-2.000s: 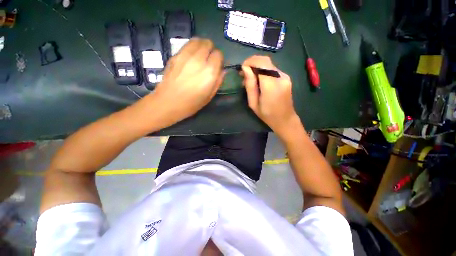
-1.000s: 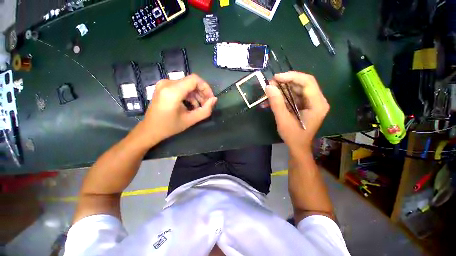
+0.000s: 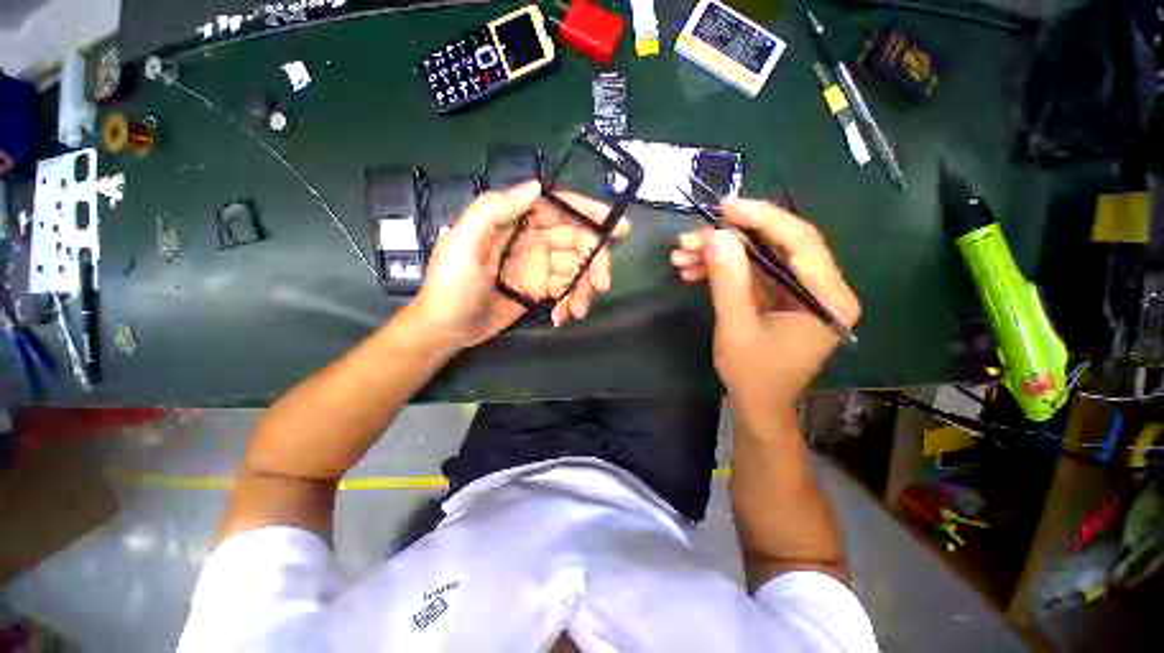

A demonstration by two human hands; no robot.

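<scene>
My left hand (image 3: 511,262) holds a thin black open housing frame (image 3: 610,220), tilted, with its open part in front of my fingers. My right hand (image 3: 776,296) holds dark tweezers (image 3: 802,291), tips pointing up and left toward the board. The main board with LCD (image 3: 683,175) lies flat behind the frame, white side and dark screen showing, its left end overlapped by the frame. Several black back housings (image 3: 396,211) with white labels stand in a row left of my left hand, which partly hides them.
An assembled phone (image 3: 488,58), a red block (image 3: 592,26), a battery (image 3: 729,46) and a small dark label piece (image 3: 610,105) lie at the back. The lime green electric screwdriver (image 3: 1012,313) lies right. A white perforated plate (image 3: 64,220) lies far left.
The black frame is now raised and spread open to view in my left hand. The pale-rimmed square seen at my right hand no longer shows. The view has shifted, showing more of the bench's back.
</scene>
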